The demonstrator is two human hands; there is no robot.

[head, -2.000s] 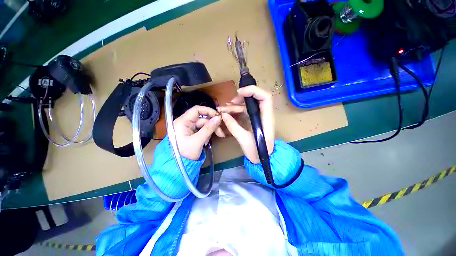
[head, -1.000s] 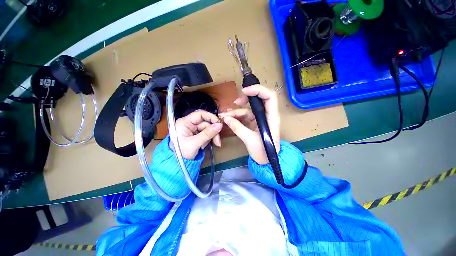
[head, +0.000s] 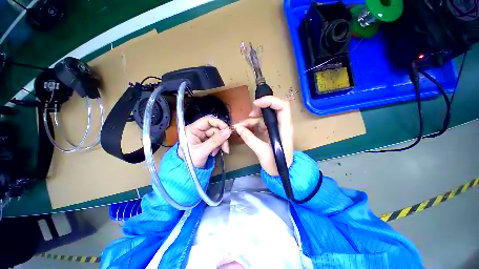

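The headset's black ear cup (head: 207,106) lies on a reddish-brown block (head: 240,100), partly covered by my fingers. My left hand (head: 204,141) pinches something tiny, probably thin wires, at the cup's near right edge. My right hand (head: 267,137) holds the black soldering iron (head: 275,137) across the palm, its metal tip pointing away from me. Its thumb and forefinger meet my left fingertips at the same tiny wires. Two clear tubing loops (head: 182,125) arch over my left wrist. A black pad (head: 193,78) lies beyond the cup, and a wide headband strap (head: 115,126) lies left.
A blue tray (head: 381,93) at the right holds an iron stand (head: 326,31), a yellow sponge (head: 333,79) and a green solder spool (head: 385,9). A dark unit with a red light and cables stands beside them. Another headset (head: 75,78) lies left on the cardboard (head: 205,42).
The soldering iron has tilted slightly, its tip and handle shifting a little. My right fingers have moved slightly at the pinch point. My left hand stays nearly in place.
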